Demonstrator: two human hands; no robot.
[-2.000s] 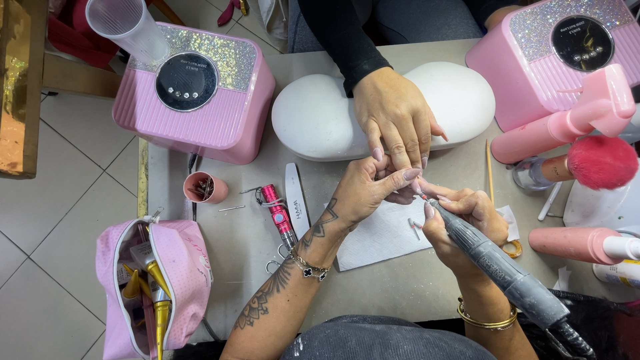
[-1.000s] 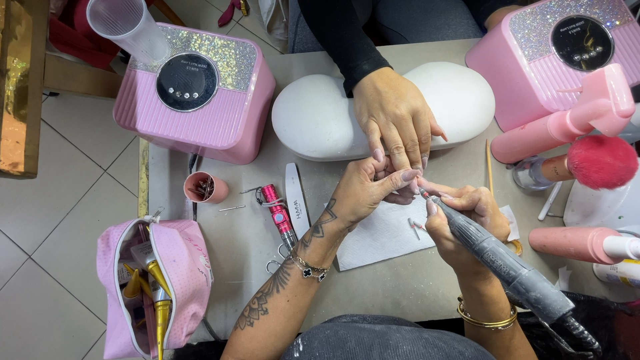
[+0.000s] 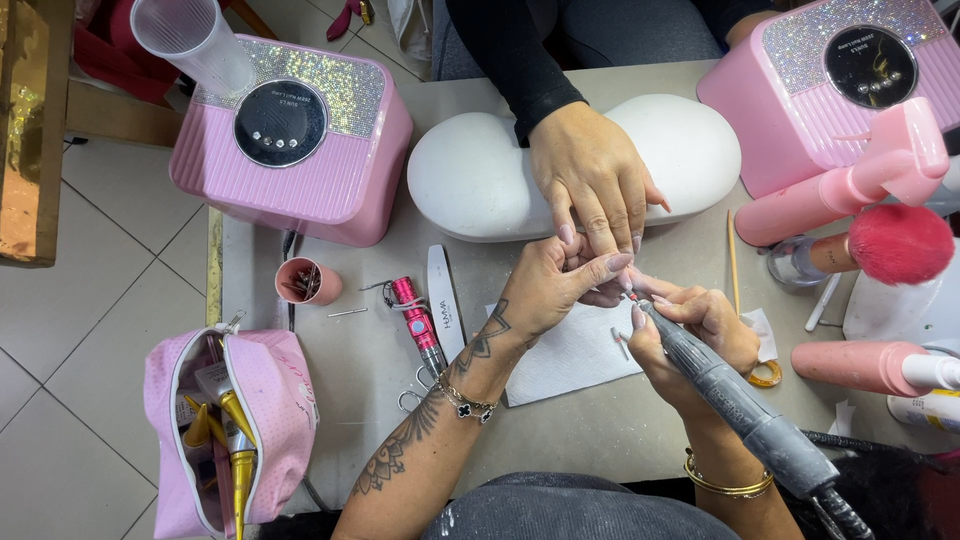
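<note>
My left hand point(image 3: 559, 281) grips a finger of another person's hand point(image 3: 592, 169), which reaches across a white padded hand rest point(image 3: 476, 180). In my right hand point(image 3: 694, 322) is a grey electric nail drill point(image 3: 739, 405), its red-banded bit at the fingertip that my left hand holds. Beneath my hands lies a white paper towel point(image 3: 562, 371) with small metal bits point(image 3: 620, 343) on it. Left of it are a nail file point(image 3: 445, 300), a red metallic flashlight point(image 3: 417, 319) and the finger loops of scissors point(image 3: 409, 401), partly under my left forearm.
Pink nail lamps stand at the left point(image 3: 292, 142) and right point(image 3: 832, 82), with a clear plastic cup point(image 3: 195, 45) on the left one. A pink cup of drill bits point(image 3: 307, 281) and an open pouch point(image 3: 277, 420) are at left. Pink bottles point(image 3: 855, 367) and a fluffy brush point(image 3: 900, 244) line the right.
</note>
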